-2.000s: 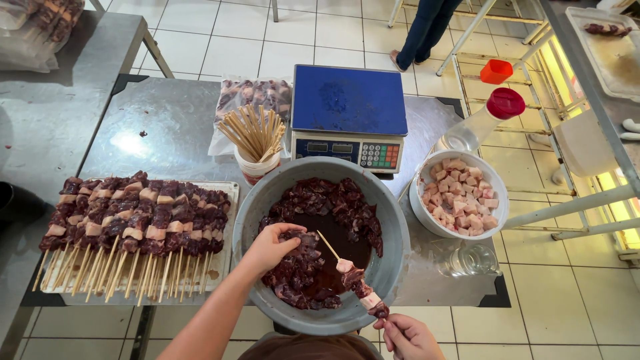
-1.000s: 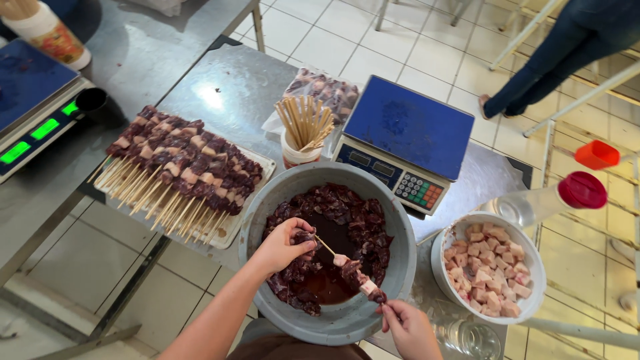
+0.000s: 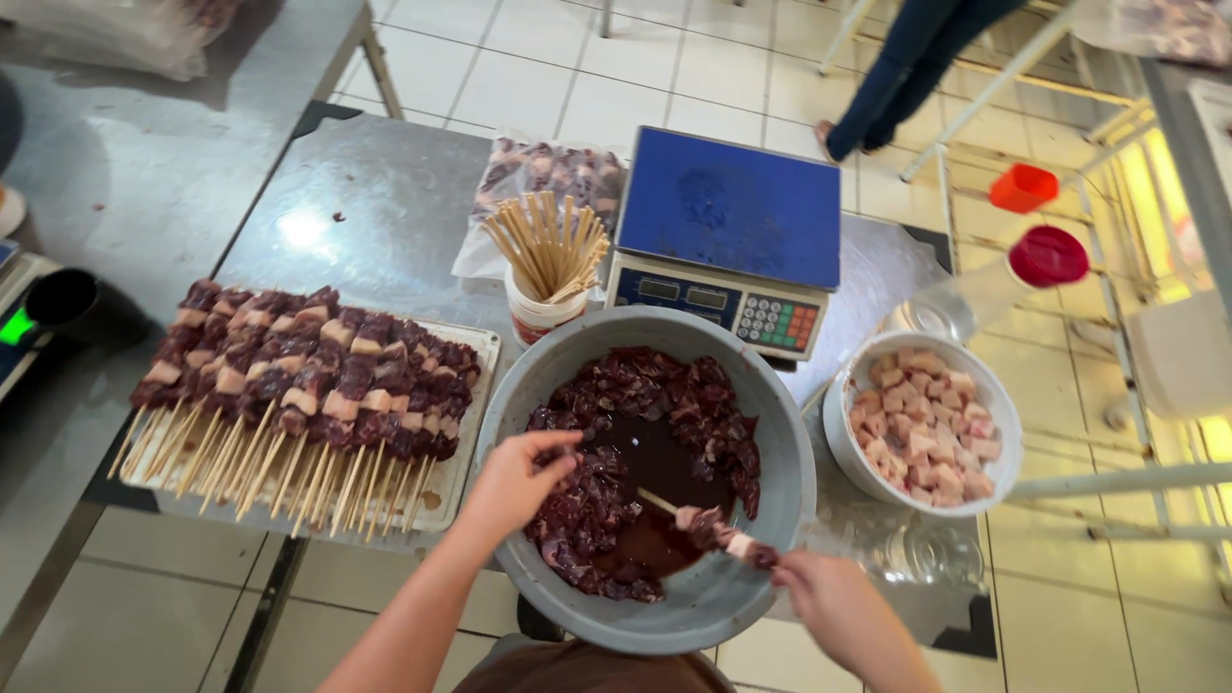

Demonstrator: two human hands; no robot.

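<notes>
A grey plastic basin holds dark red meat pieces around a pool of dark liquid. My left hand is over the basin's left side at the meat, thumb and forefinger slightly apart; whether a piece is between them I cannot tell. My right hand, at the basin's lower right rim, grips a wooden skewer threaded with dark meat and pale cubes, its bare end pointing up and left over the liquid. A white tub of pale fatty cubes stands right of the basin. Filled skewers lie piled on a white tray at left.
Behind the basin are a cup of bare skewers, a bag of filled skewers and a scale with a blue platform. A clear container with a red lid is beyond the tub. A person in jeans stands at back right.
A second ago my left hand was at the skewer's bare end; now it is away from it, to the left by the meat. My right hand still holds the skewer. The view has turned.
</notes>
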